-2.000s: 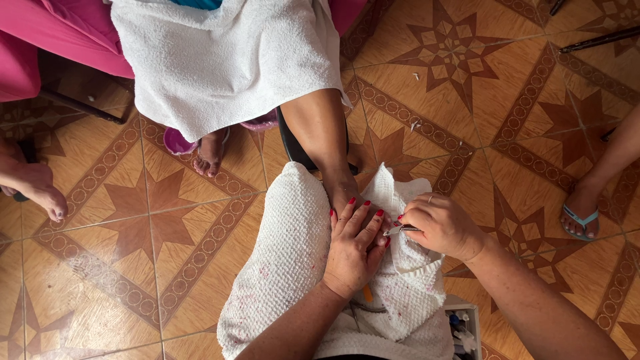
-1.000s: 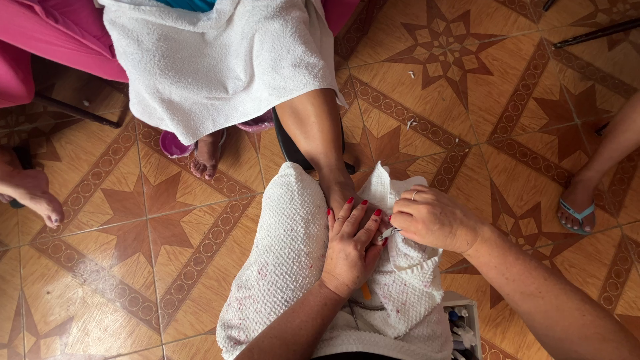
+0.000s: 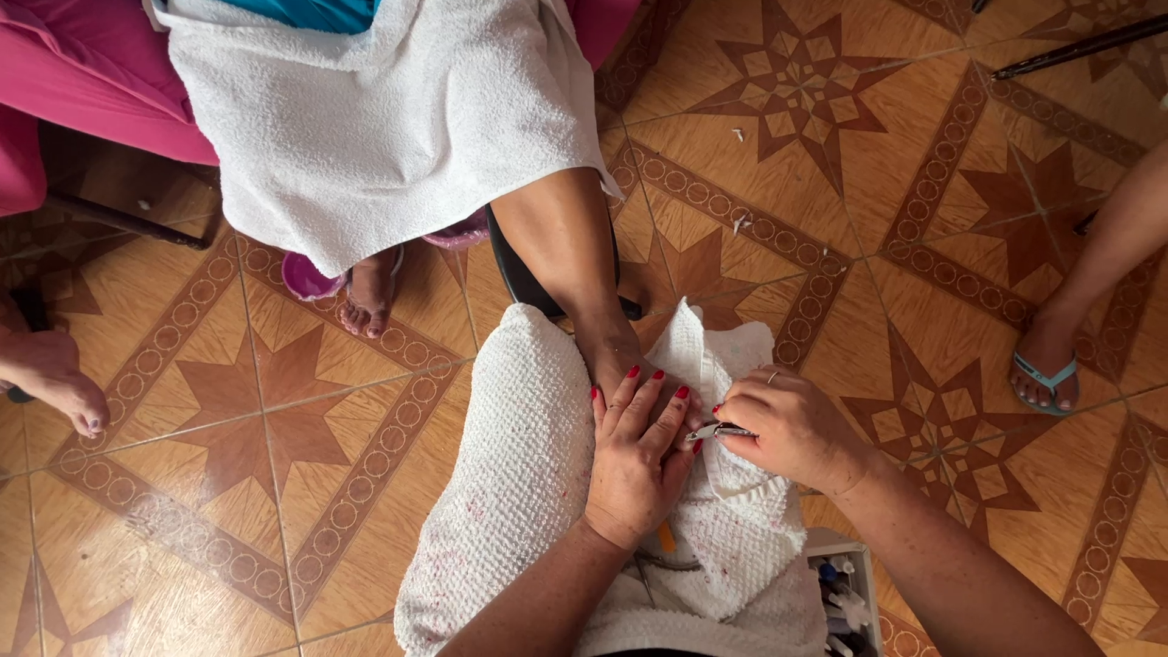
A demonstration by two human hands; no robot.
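My left hand (image 3: 636, 456), its nails painted red, lies over the front of another person's foot (image 3: 616, 360) and holds it near the toes. Shut around the handles of a metal cuticle nipper (image 3: 719, 432) is my right hand (image 3: 792, 427), with a ring on one finger. The nipper's tip is at the toes, where my left fingertips also are; whether the jaws touch a nail cannot be told. Beneath the foot and across my lap lies a white textured towel (image 3: 520, 474). An orange stick-like item (image 3: 667, 537) shows just below my left hand, partly hidden.
A box of small bottles (image 3: 847, 593) stands right of my lap. A white towel (image 3: 392, 119) covers the seated person's legs. Their other foot (image 3: 370, 297) is beside a purple bowl (image 3: 310, 276). Other people's feet are at left (image 3: 64, 379) and right (image 3: 1047, 365), on the tiled floor.
My right hand has shifted and turned slightly at the toes, and the nipper shows more plainly than one second ago. My left hand keeps its hold on the foot.
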